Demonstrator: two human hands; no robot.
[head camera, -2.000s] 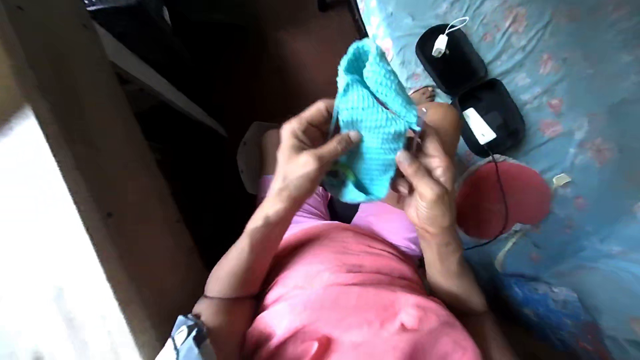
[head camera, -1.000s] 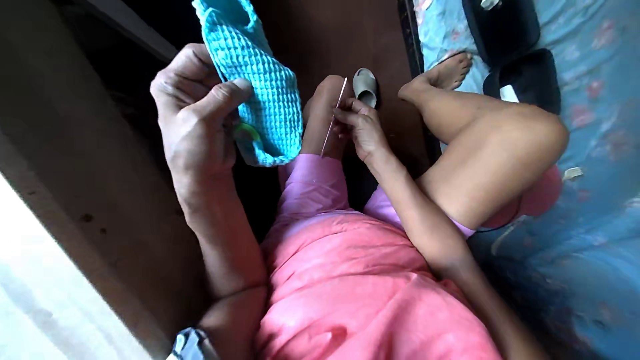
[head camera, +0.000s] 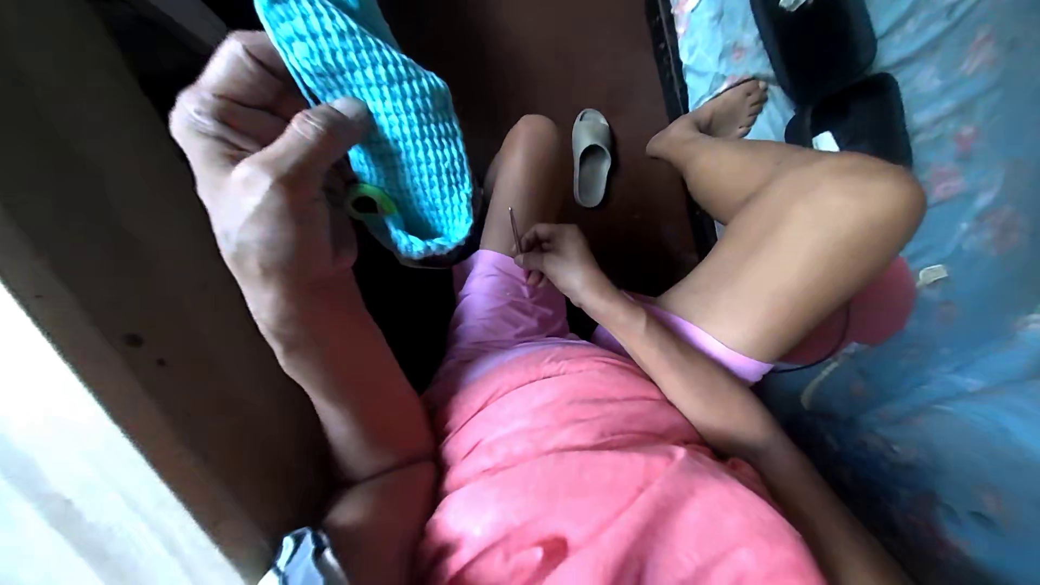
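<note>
My left hand (head camera: 268, 154) is closed on a turquoise crocheted piece (head camera: 406, 138), with the thumb on its near face and the fingers folded behind. The upper end of the piece runs out of view. A small green loop (head camera: 371, 200) shows at its lower left edge, beside the wrist. Lower and to the right, over my lap, my right hand (head camera: 561, 258) pinches a thin crochet hook (head camera: 515, 227), its tip pointing up. The hook is apart from the crocheted piece.
A grey slide sandal (head camera: 592, 158) lies on the dark floor beyond my knees. At right, a blue flowered cloth (head camera: 975, 390) bears an open black case (head camera: 861, 114) and a round red object (head camera: 881, 313), partly behind my leg. A wooden edge (head camera: 122, 325) runs along the left.
Two seconds ago both hands held the turquoise piece together. My left hand has since moved left with it, and my right hand is now away from it, holding the hook. The view has shifted.
</note>
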